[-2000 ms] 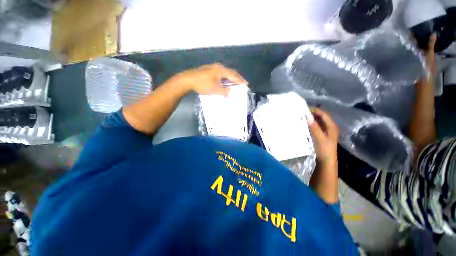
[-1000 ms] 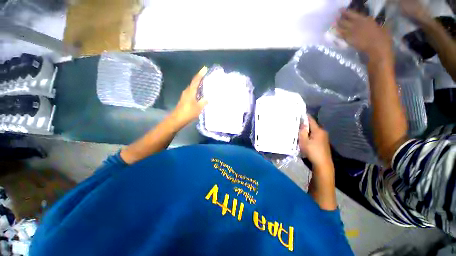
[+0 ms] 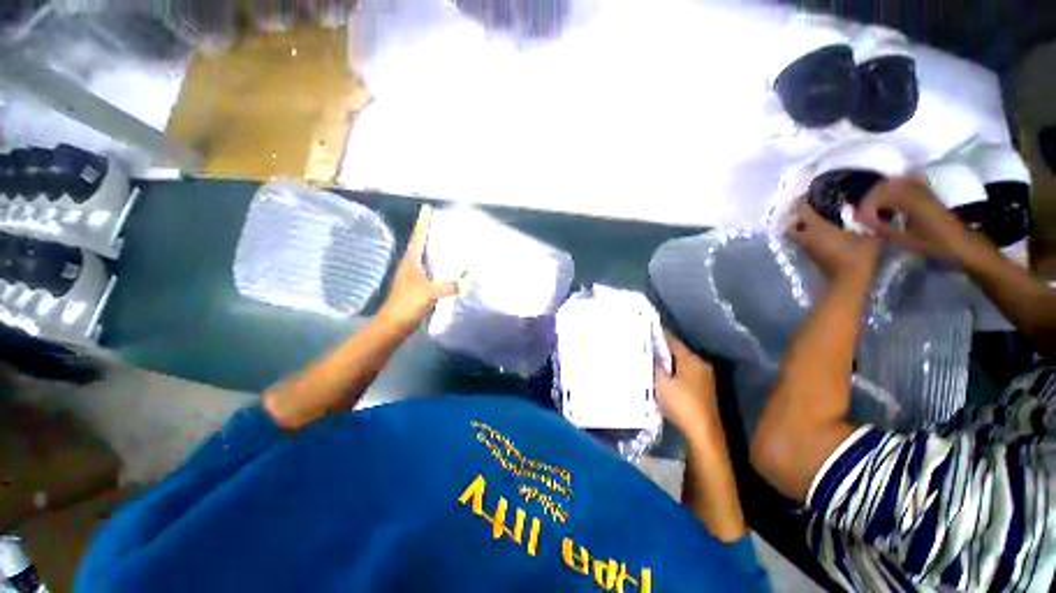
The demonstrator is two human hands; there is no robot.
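Note:
A bagged camera (image 3: 498, 272) with a bright white flat end shows left of the middle. My left hand (image 3: 419, 278) holds its left side, with a finger along the upper edge and the thumb on its face. A second bagged camera (image 3: 605, 359), white end up with clear film round the rim, is just to the right and nearer me. My right hand (image 3: 686, 388) grips its right side. The undersides of both are hidden.
A clear ribbed bag (image 3: 315, 249) lies on the green mat (image 3: 174, 295) at left. Racked cameras (image 3: 46, 269) stand far left. Cardboard (image 3: 255, 104) lies behind. At right, a person's hands (image 3: 851, 238) handle a black-fronted camera above open clear bags (image 3: 741, 284).
The left bagged camera has moved left and tilted with my left hand. The other person's hands have come together on a camera at right. The whole view has shifted.

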